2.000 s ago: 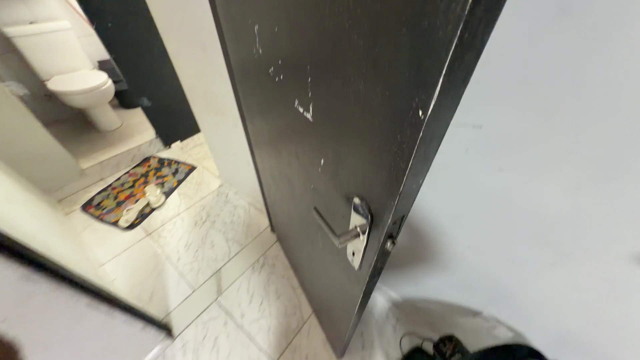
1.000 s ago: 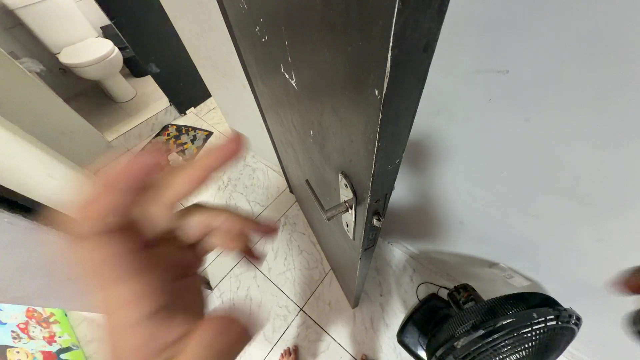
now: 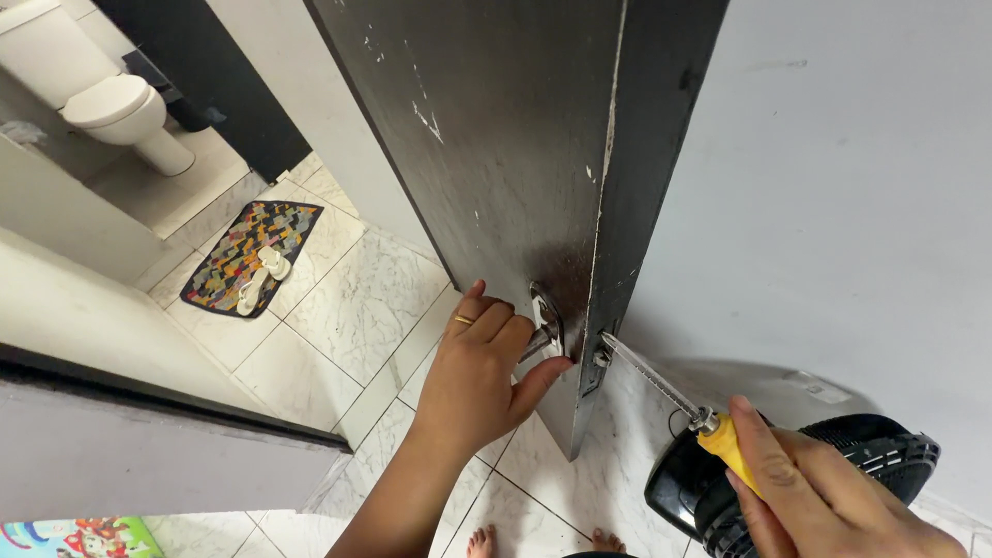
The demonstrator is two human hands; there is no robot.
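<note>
My left hand (image 3: 484,360), with a ring on one finger, is closed around the metal lever handle (image 3: 545,335) of a dark, scuffed door (image 3: 496,155). My right hand (image 3: 814,480) holds a screwdriver (image 3: 659,381) by its yellow handle. The screwdriver's tip meets the door's edge at the top of the lock faceplate (image 3: 595,376), just above the latch bolt (image 3: 602,357). Whether the tip sits in a screw cannot be made out.
A black fan (image 3: 821,465) stands on the marble-patterned floor at the lower right, beside a pale wall (image 3: 837,194). Sandals (image 3: 263,279) lie on a patterned mat (image 3: 256,232) outside a room with a toilet (image 3: 116,112). A colourful mat (image 3: 77,539) is at the lower left.
My left hand has gone from the open air in front of the door to its lever handle. My right hand has come in from the right edge, and the screwdriver now shows at the door's edge.
</note>
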